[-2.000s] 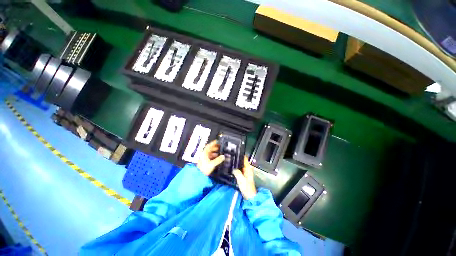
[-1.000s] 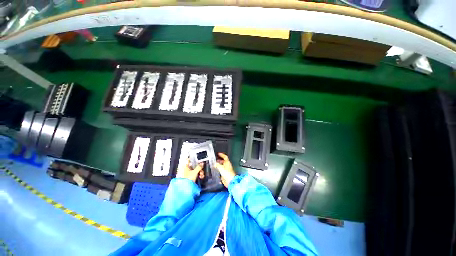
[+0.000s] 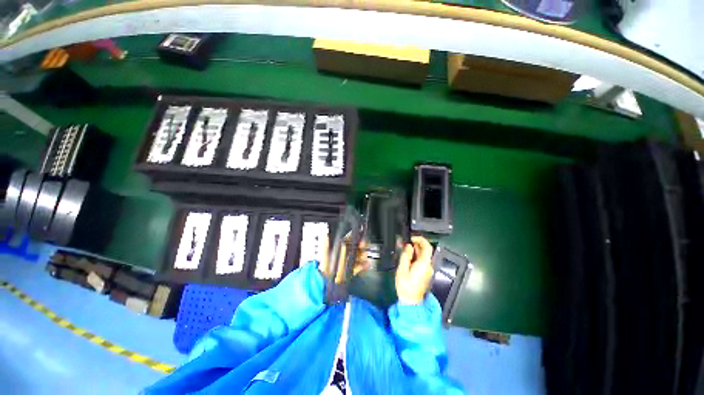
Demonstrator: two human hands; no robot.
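Note:
My left hand (image 3: 327, 258) holds a dark slab (image 3: 342, 254), tilted on edge and blurred, in front of my body. My right hand (image 3: 414, 271) is beside the lower right of a dark jig (image 3: 380, 224); blur hides whether it grips anything. The jig's face looks dark and glossy, and its near end is unclear. The near foam tray (image 3: 207, 217) shows four silver-white units; the rightmost (image 3: 314, 243) is partly hidden by my left hand and the slab.
Behind is a stacked foam tray (image 3: 247, 183) with several units. Another jig (image 3: 431, 199) stands right; a tilted one (image 3: 451, 279) is partly behind my right hand. Tall black stacks (image 3: 617, 262) stand far right, a blue perforated basket (image 3: 208, 312) lower left, cardboard boxes (image 3: 370, 62) at back.
The silvery piece that was between both hands is no longer there. My right hand has moved right to the jig; my left hand keeps a dark slab. A fourth unit now shows in the near tray.

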